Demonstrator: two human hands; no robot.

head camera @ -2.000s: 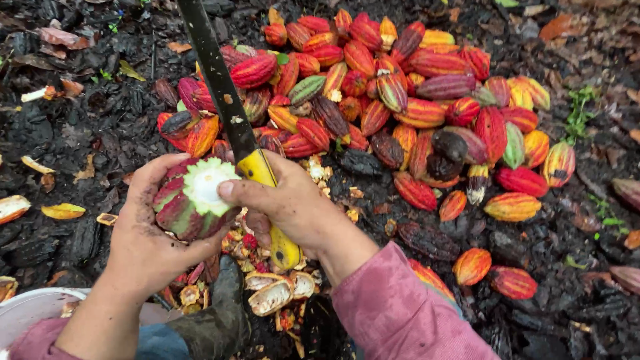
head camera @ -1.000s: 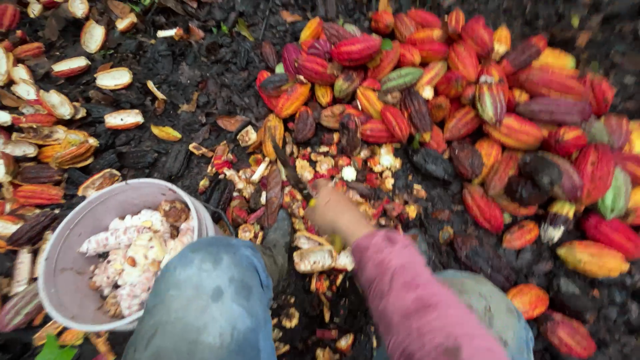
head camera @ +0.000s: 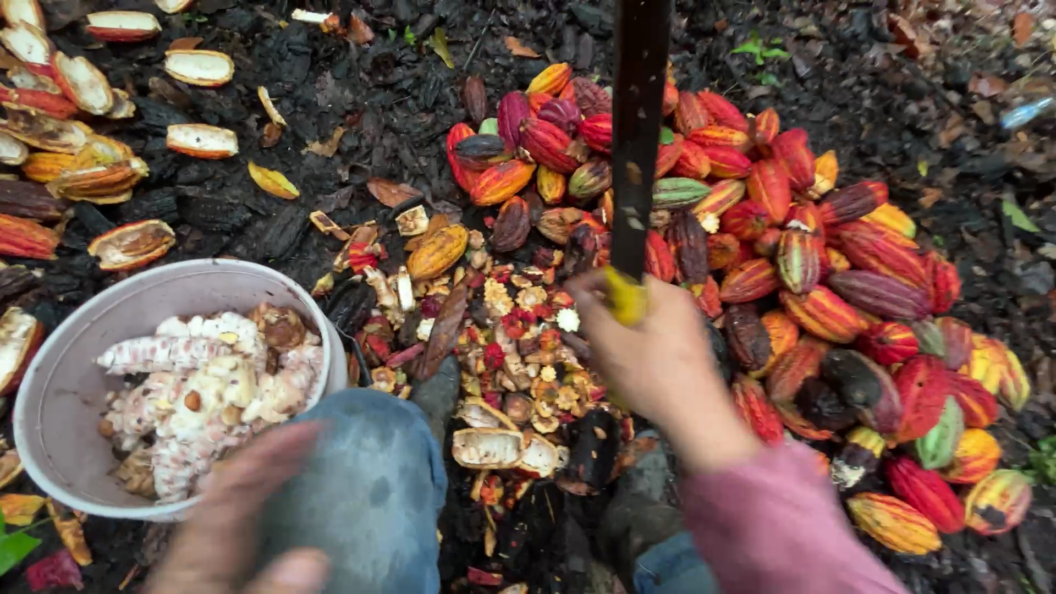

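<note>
My right hand (head camera: pixel 652 355) is closed around the yellow handle of a machete (head camera: pixel 639 148), whose dark blade points up and away over the near-left part of a heap of cacao pods (head camera: pixel 833 247). Blurred at the bottom left, my left hand (head camera: pixel 239 511) is beside my knee, fingers apart, and no object shows in it. Just beyond that hand stands a white plastic bucket (head camera: pixel 62 330) partly filled with wet cacao beans in pulp (head camera: pixel 198 404).
Opened, emptied cacao husks (head camera: pixel 202 140) lie scattered at the left. Cut pod tips and husk scraps (head camera: pixel 520 346) cover the ground between my boots. A small plastic bottle (head camera: pixel 1027 113) lies at the far right. Dark leaf litter surrounds everything.
Two seconds ago my left hand held a cut cacao pod; it no longer shows there. The machete has swung more upright, and my left hand has come back into view beside the bucket.
</note>
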